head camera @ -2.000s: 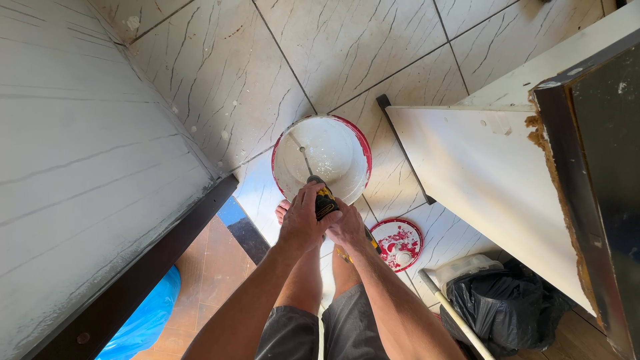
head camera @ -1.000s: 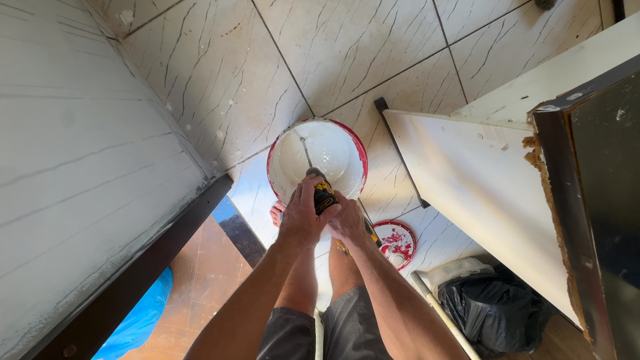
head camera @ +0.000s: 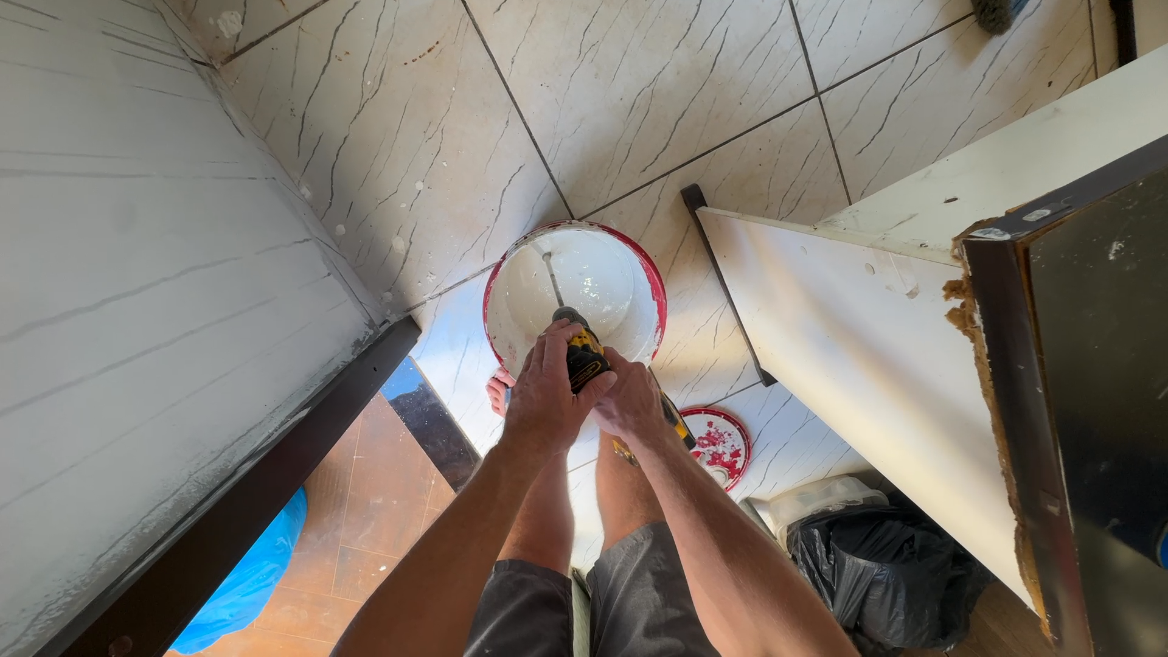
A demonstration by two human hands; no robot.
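Both my hands grip a yellow-and-black cordless drill (head camera: 585,358) above a white bucket with a red-stained rim (head camera: 659,283). My left hand (head camera: 550,388) wraps the front of the drill's body. Around its rear and handle is my right hand (head camera: 631,394). A metal mixing rod (head camera: 554,281) runs from the chuck down into the bucket, which holds white, wet-looking material; the rod's far end shows near the bucket's inner wall. My bare legs are on either side below the drill, and one foot's toes touch or nearly touch the bucket's left side.
A red-splattered lid (head camera: 716,445) lies on the tiled floor right of my leg. Black plastic bag (head camera: 890,575) at lower right, blue bag (head camera: 251,575) at lower left. A white panel (head camera: 849,338) with a dark edge stands at right, a white wall (head camera: 137,265) at left. A brush (head camera: 993,14) lies top right.
The rod has shifted a little inside the bucket. Both hands stay on the drill.
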